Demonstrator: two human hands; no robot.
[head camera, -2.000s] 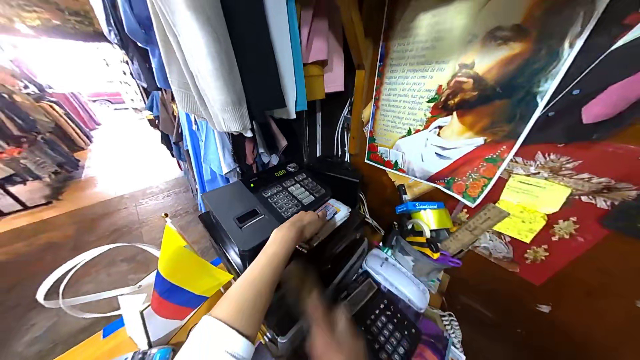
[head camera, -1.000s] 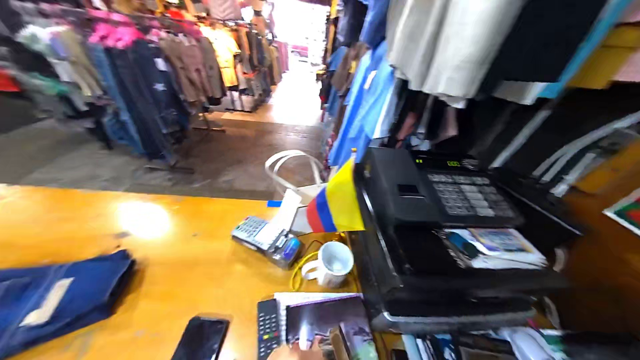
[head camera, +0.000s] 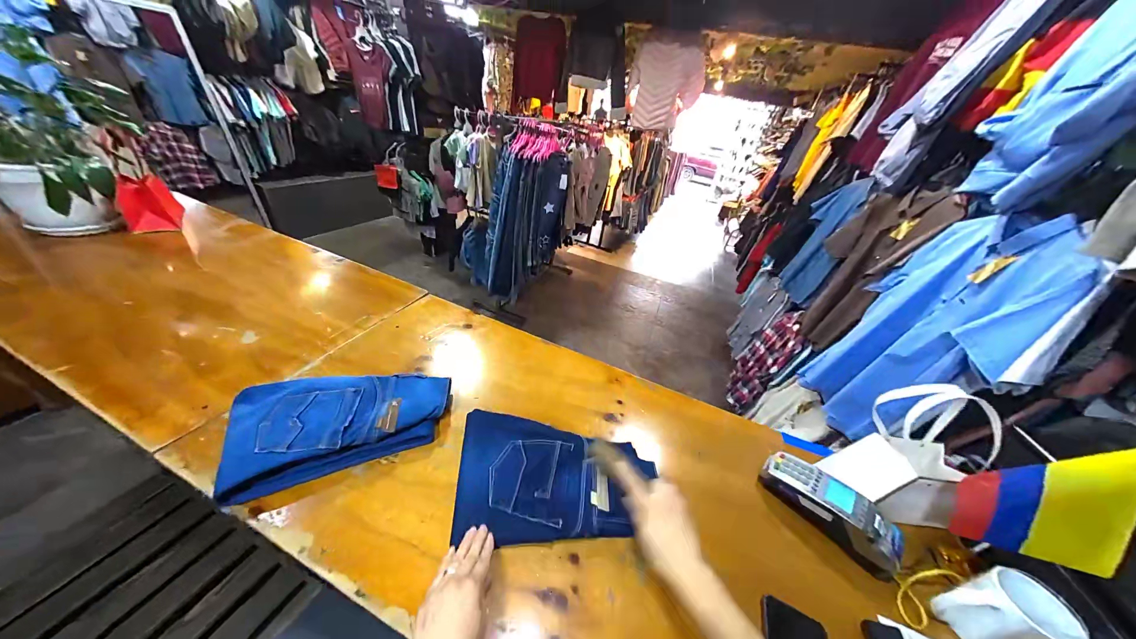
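Note:
Two folded pairs of blue jeans lie side by side on a varnished wooden counter. My left hand rests at the near edge of the right-hand folded jeans, its fingers at the denim and a ring on one finger. Over the right part of that same pair is my right hand, blurred, near the pale label by the waistband; whether it touches the cloth cannot be told. The other folded jeans, with a brown patch and a stitched back pocket, lie to the left, apart from both hands.
On the wooden counter at right are a card terminal, a white paper bag, a small striped flag, a white mug and a black phone. A potted plant stands far left. Clothes racks lie beyond.
The view has swung left from the cash register to the jeans. My hands, earlier near the register and the items beside it, are now at the right-hand jeans.

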